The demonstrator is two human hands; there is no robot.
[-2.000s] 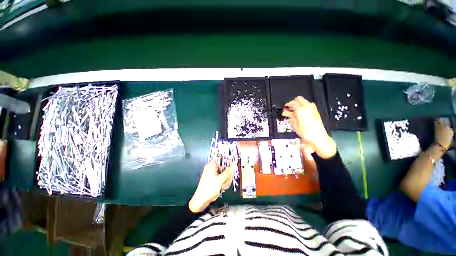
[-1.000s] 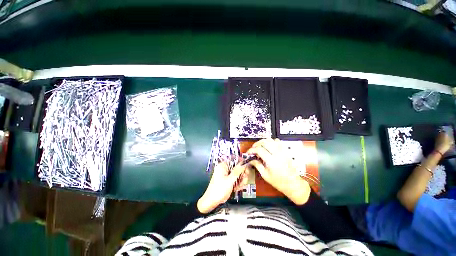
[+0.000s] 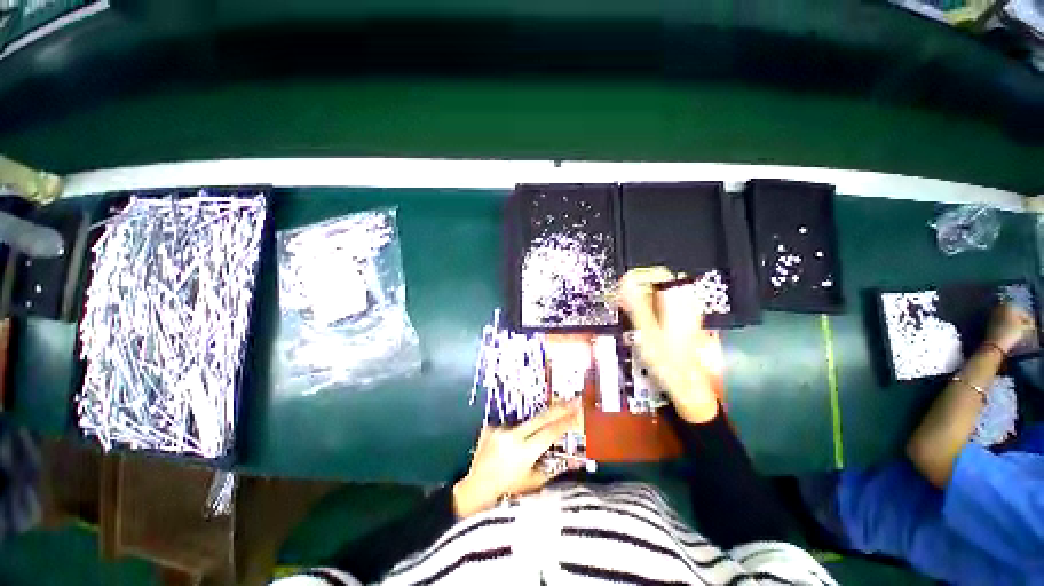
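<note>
My left hand [image 3: 517, 452] lies at the front end of the pale fixture [image 3: 569, 372], its fingers reaching over it; whether it holds something cannot be told. My right hand [image 3: 670, 343] is raised over the board, fingertips at the front left corner of the middle black tray [image 3: 673, 229]. A thin dark tool [image 3: 678, 283] shows at its fingers, over the whitish fittings [image 3: 712, 293]. A bunch of slim silvery rods [image 3: 512, 372] lies left of the fixture. The orange-brown board [image 3: 641, 436] is under the fixture, with pale strips [image 3: 609, 374] on it, partly hidden by my right hand.
The left small tray [image 3: 569, 206] holds fine specks; the right tray [image 3: 790, 206] holds a few pieces. A large tray of rods [image 3: 172, 326] and a clear bag [image 3: 343, 303] are at left. At right, a person's arm [image 3: 956, 406] reaches to another black tray [image 3: 967, 300].
My right hand has moved from beside my left hand at the fixture back to the middle tray. My left hand has shifted slightly toward the fixture's front end.
</note>
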